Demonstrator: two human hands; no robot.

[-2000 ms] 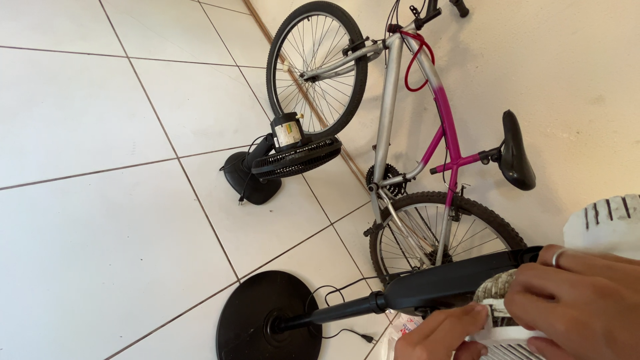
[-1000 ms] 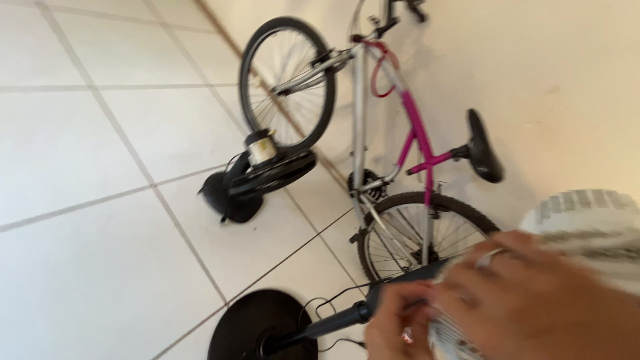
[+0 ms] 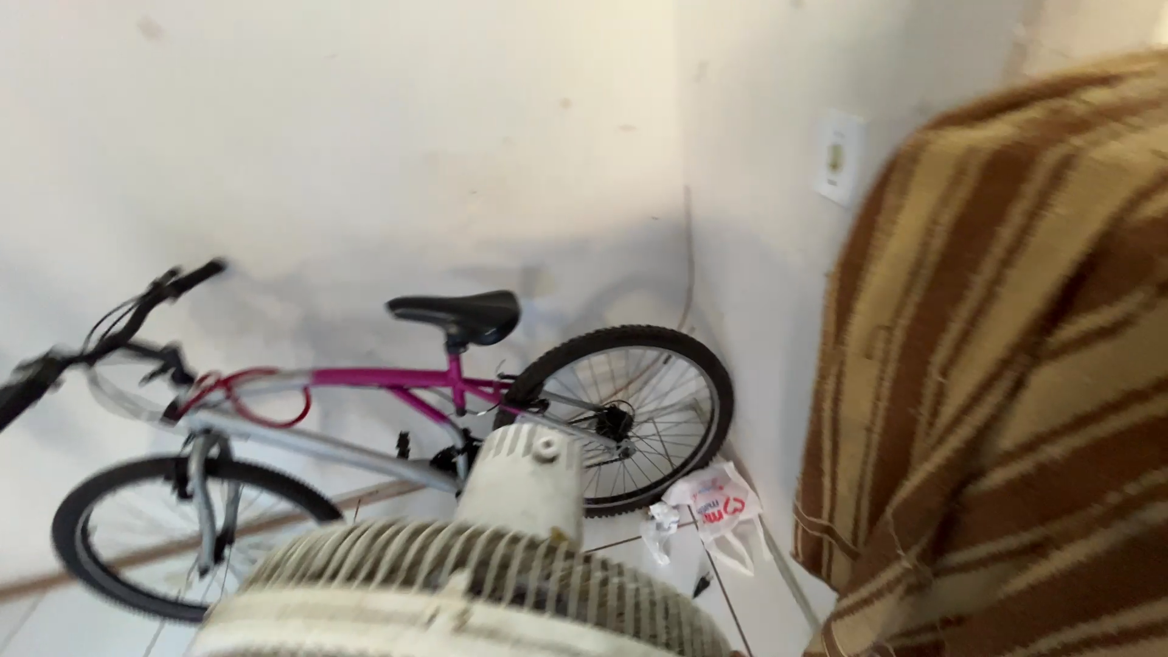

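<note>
A white electric fan's dusty wire grille (image 3: pixel 456 602) fills the bottom middle of the view, seen from above and slightly blurred. Behind the grille rises its white motor housing (image 3: pixel 525 479), with a round knob on top. Neither of my hands can be made out, so what they hold or touch is hidden. At the bottom edge, right of the grille, is a tiny skin-coloured patch too small to identify.
Beyond the fan, a magenta and silver bicycle (image 3: pixel 383 377) leans near the wall. A plastic bag (image 3: pixel 721 506) lies on the tiles by its rear wheel. Brown striped fabric (image 3: pixel 995 365) covers something at right. A wall socket (image 3: pixel 838 157) is beside it.
The view has swung strongly to the right and turned. Both hands, earlier at the fan's grille, have gone out of sight. The black fan and round black base are out of view too.
</note>
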